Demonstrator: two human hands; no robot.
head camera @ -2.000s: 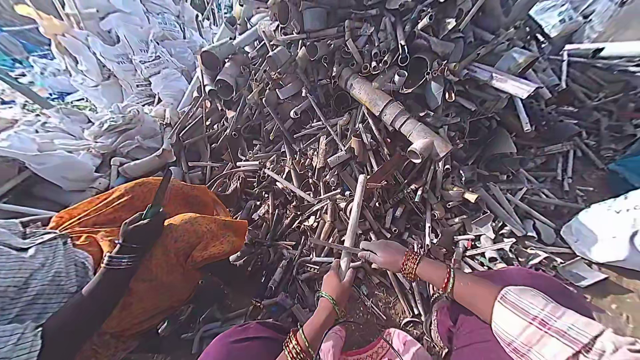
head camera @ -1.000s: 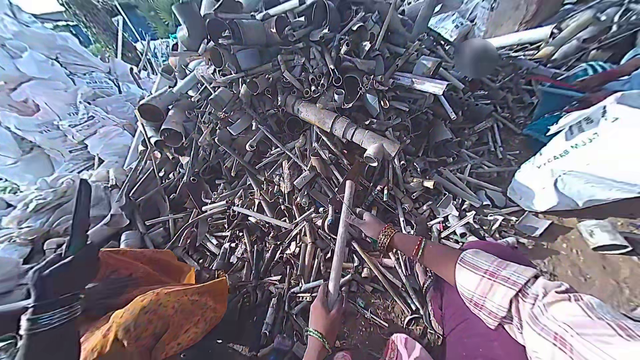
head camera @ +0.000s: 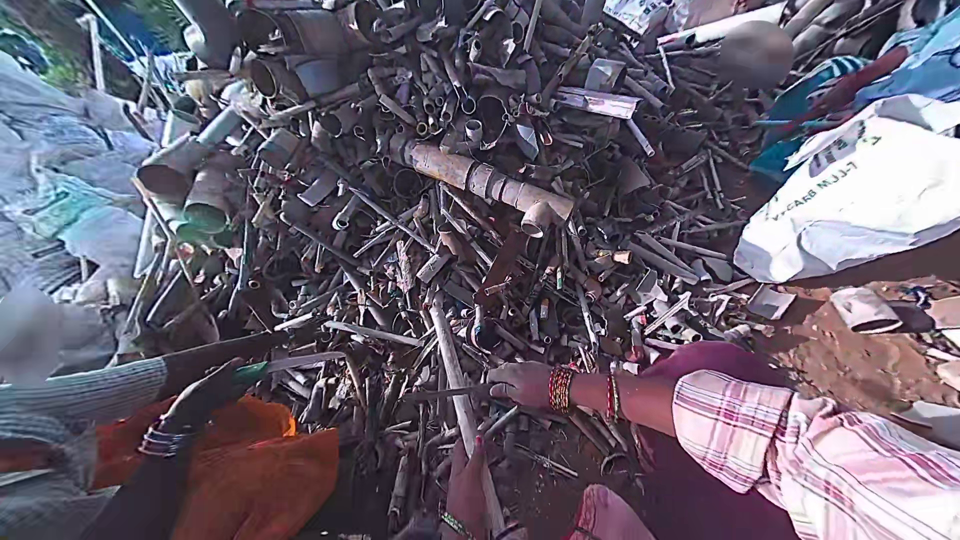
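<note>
My left hand [head camera: 469, 480], with green and gold bangles at the wrist, grips a long pale pipe [head camera: 448, 349] at the bottom centre. The pipe slants up and away over the heap. To its right, my right hand [head camera: 523, 384], with red and gold bangles, is closed on one end of a thin dark blade-like tool [head camera: 450, 393]. That tool lies across the pipe. Beyond both hands rises a heap of scrap plastic pipes and fittings, with a thick tee-ended pipe [head camera: 480, 180] on it.
At the left, a co-worker's hand [head camera: 214, 394] holds a green-handled knife [head camera: 304, 361] above orange cloth [head camera: 259, 480]. Pale sacks [head camera: 82, 195] are piled at the far left. A white printed sack [head camera: 862, 195] lies at the right, with another person behind it and bare soil [head camera: 847, 345] below.
The co-worker's knife, upright one second ago, now points right over the heap. My hands still hold the pipe and the thin tool. The pipe leans left now.
</note>
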